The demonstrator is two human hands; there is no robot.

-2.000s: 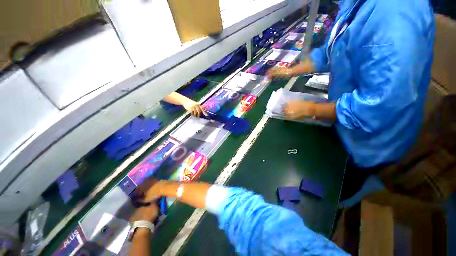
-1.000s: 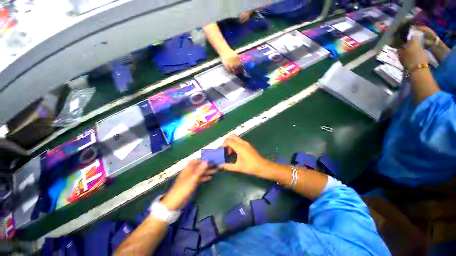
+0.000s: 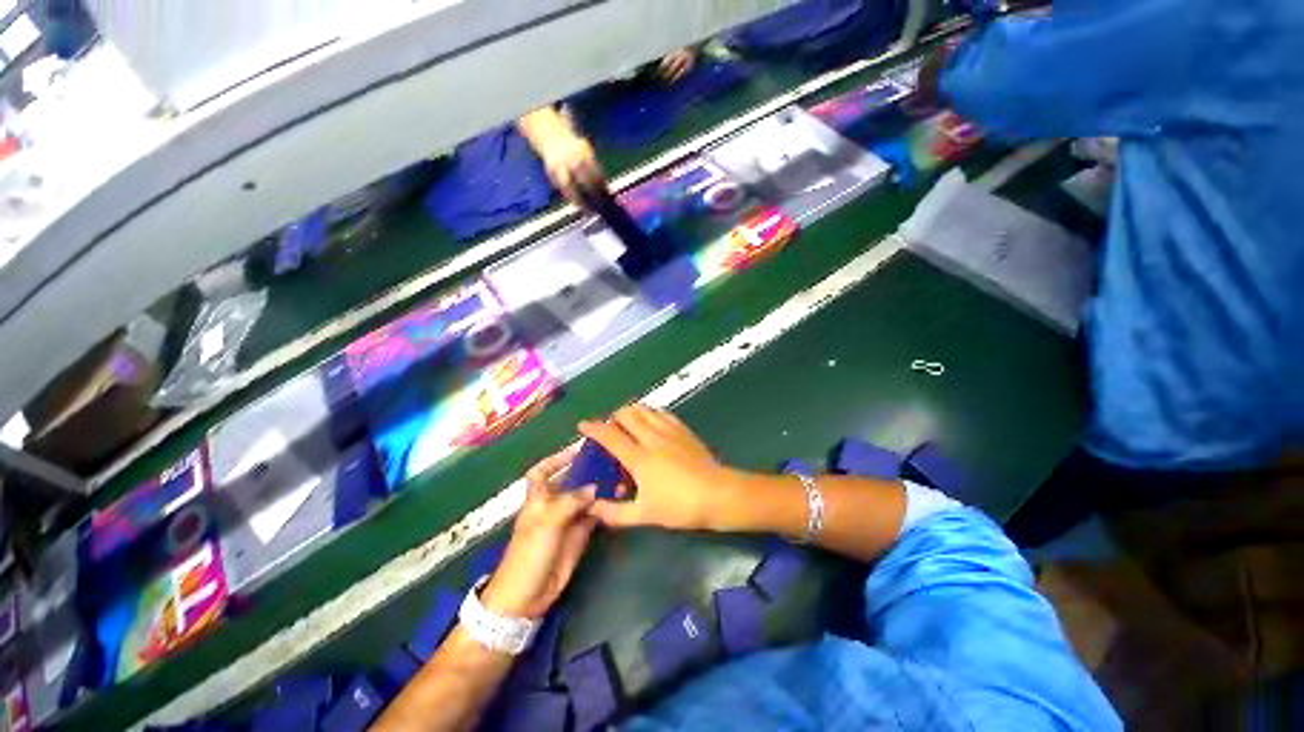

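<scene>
A small navy carton [image 3: 596,469] is held between my two hands above the near edge of the belt's pale rail. My left hand [image 3: 548,532] grips its left side. My right hand [image 3: 665,469] holds it from the top and right, with fingers over it. Both hands are bare and partly hide the carton. More navy cartons [image 3: 678,642] lie loosely on the dark green bench below and around my forearms.
The belt carries printed lids [image 3: 455,381] alternating with grey-white box bases [image 3: 279,472]. A hand [image 3: 568,160] reaches across from the far side with a dark navy piece. A person in a blue smock [image 3: 1187,272] stands at right beside grey-white sheets [image 3: 1001,255]. An overhead shelf [image 3: 329,136] crosses above.
The boxes have shifted down-left in view. My hands have closed further around the carton, which is now tilted. The neighbour at right has leaned over the belt.
</scene>
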